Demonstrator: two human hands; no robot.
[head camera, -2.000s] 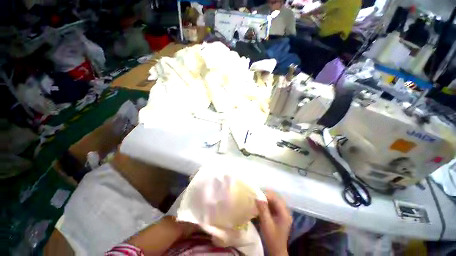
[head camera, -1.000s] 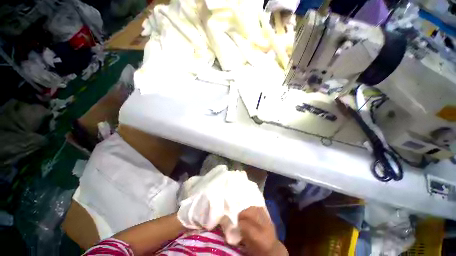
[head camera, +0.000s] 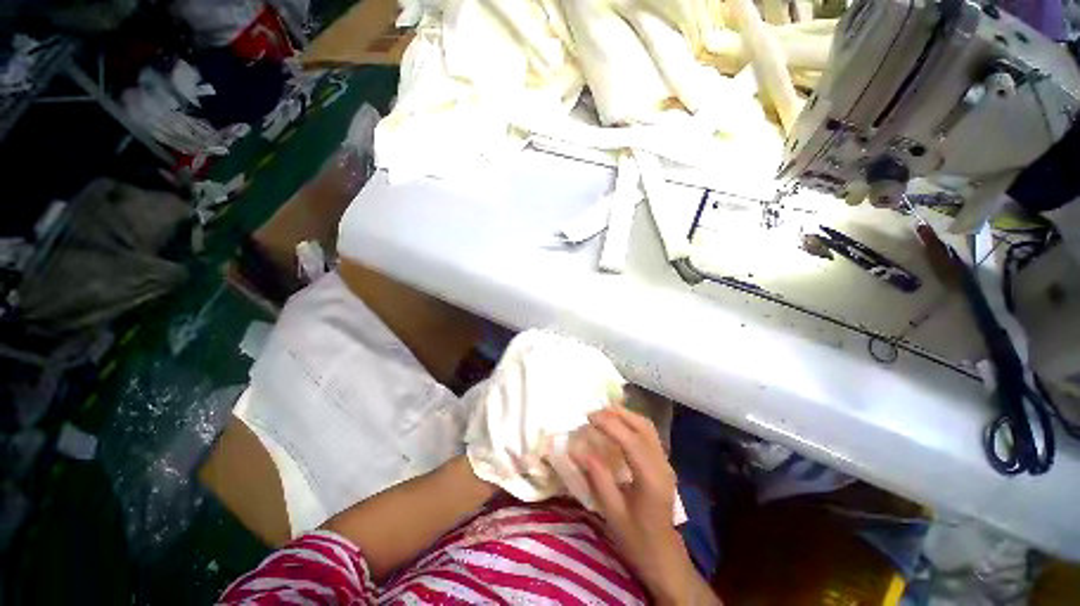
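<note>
A bunched cream knit piece (head camera: 539, 397) lies at my lap, just below the front edge of the sewing table. My right hand (head camera: 622, 468) has its fingers closed on the right side of the cream knit piece. My left forearm comes in from the lower left; my left hand is inside or behind the cloth and hidden by it, so its fingers do not show.
The sewing machine (head camera: 918, 101) stands at the upper right, with thread snips (head camera: 870, 258) and black-handled shears (head camera: 1007, 379) on the table (head camera: 497, 255). A cream heap (head camera: 509, 71) lies behind. A whitish stack (head camera: 344, 397) is left of my lap. A yellow crate (head camera: 870, 586) is below the table.
The view has tilted down and closer to the table. The cream piece was spread wide at first and is now bunched in a rounded shape, with my right hand still on its right side.
</note>
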